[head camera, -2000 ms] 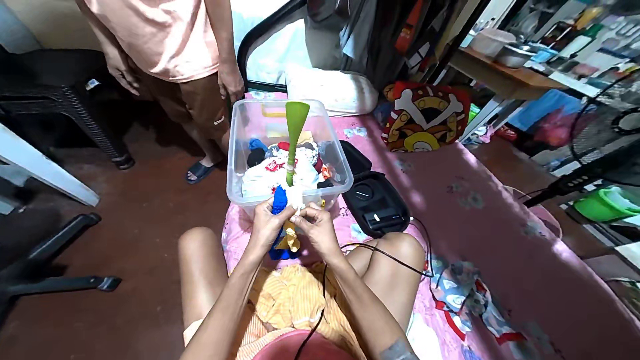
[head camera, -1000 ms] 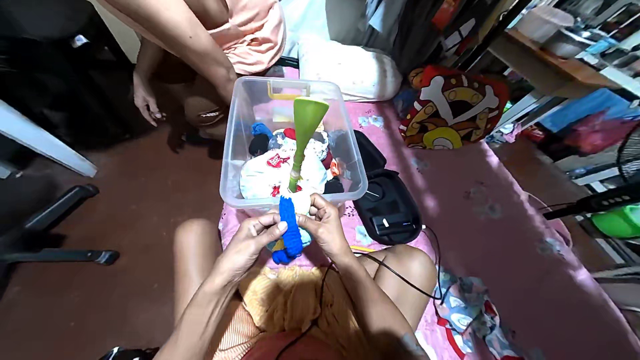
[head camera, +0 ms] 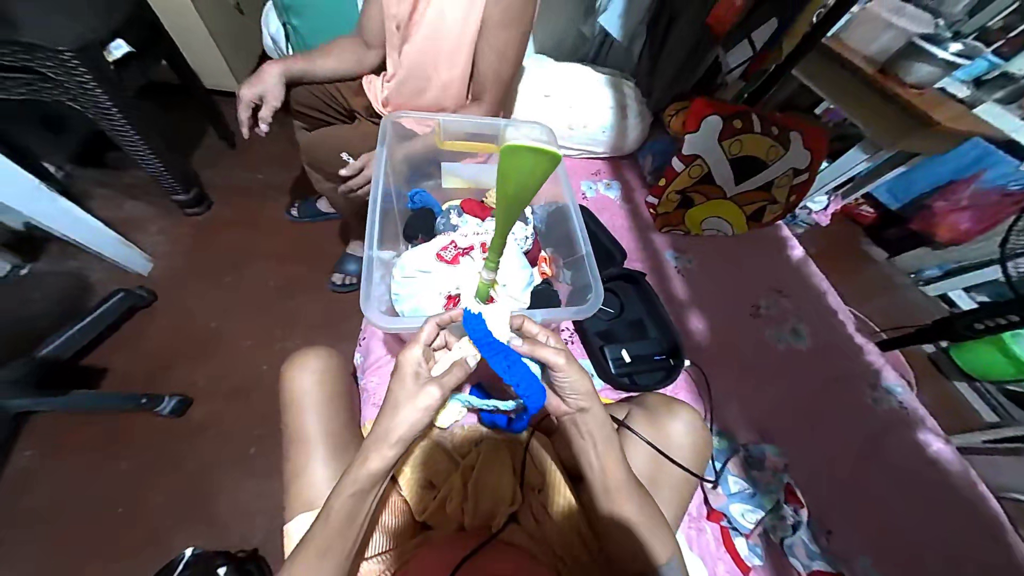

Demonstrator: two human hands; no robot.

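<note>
Both of my hands hold one soft bundle above my lap, at the near edge of a clear plastic bin. My left hand pinches its pale cream part, and my right hand grips the white and blue part. A bright blue knitted or crocheted strip hangs across the bundle, with a light blue strand below. A green stalk with a flared top rises behind my fingertips, over the bin. Whether the stalk is joined to the bundle cannot be told. White printed cloth and several coloured pieces lie inside the bin.
A person sits behind the bin, one hand near its left wall. An open black case with a cable lies on the pink floral sheet. A printed cushion is at back right, patterned cloth at lower right.
The other person stood at first and now sits behind the bin. The blue strip, upright between my hands a second ago, now slants toward my right hand, with a light blue strand showing.
</note>
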